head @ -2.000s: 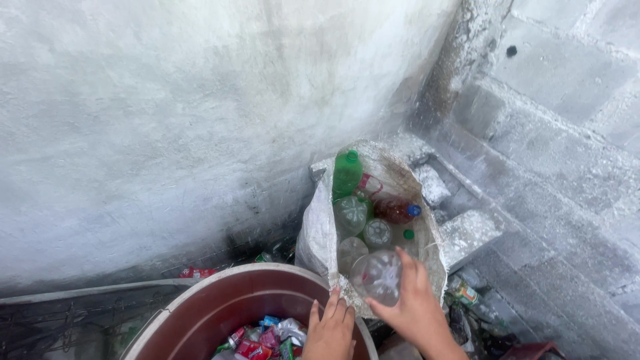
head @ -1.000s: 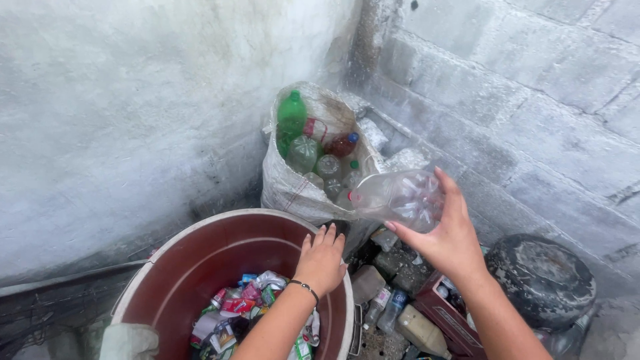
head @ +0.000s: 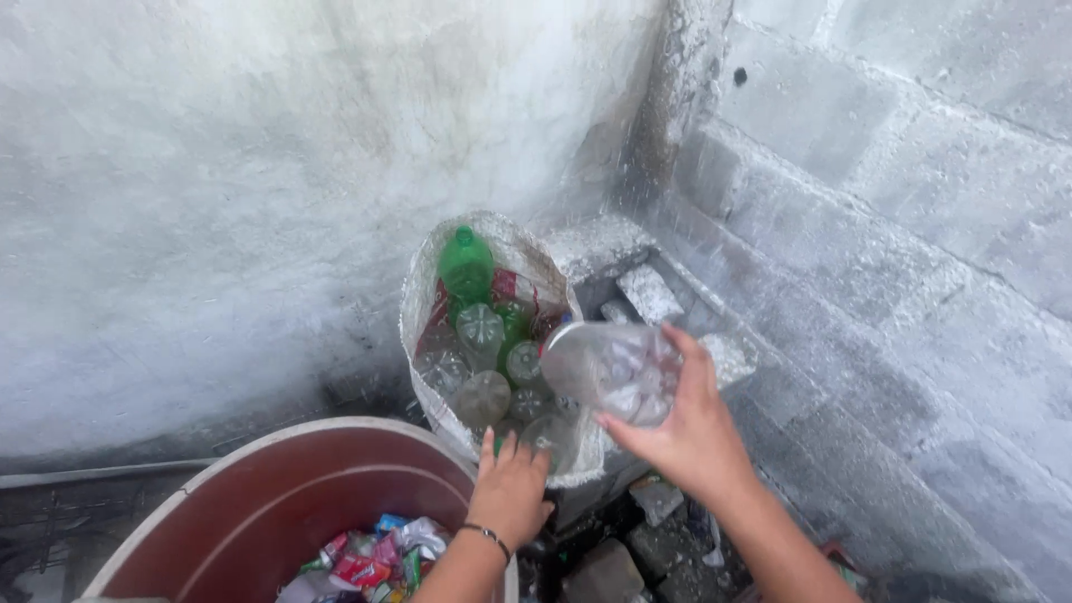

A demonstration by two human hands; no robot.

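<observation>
A clear plastic bottle (head: 611, 368) is gripped near its base by my right hand (head: 691, 427), its neck end pointing left over the right rim of a white woven sack (head: 423, 394). Inside the sack lie a green plastic bottle (head: 466, 266) standing neck up at the back and several clear bottles (head: 481, 400), with a dark reddish bottle partly hidden behind the held one. My left hand (head: 508, 490), with a thin bracelet at the wrist, has spread fingers at the sack's front edge; whether it grips the edge cannot be told.
A large reddish-brown tub (head: 276, 477) with crushed cans and wrappers (head: 368, 561) stands at the lower left, close against the sack. A pale plastered wall rises behind. To the right are a concrete block wall (head: 879, 251), broken blocks (head: 649, 293) and rubble on the ground (head: 603, 574).
The clear bottle in my right hand has moved from outside the sack's right side to over its rim. My left hand has moved from the tub's rim to the sack's front edge. The view has shifted.
</observation>
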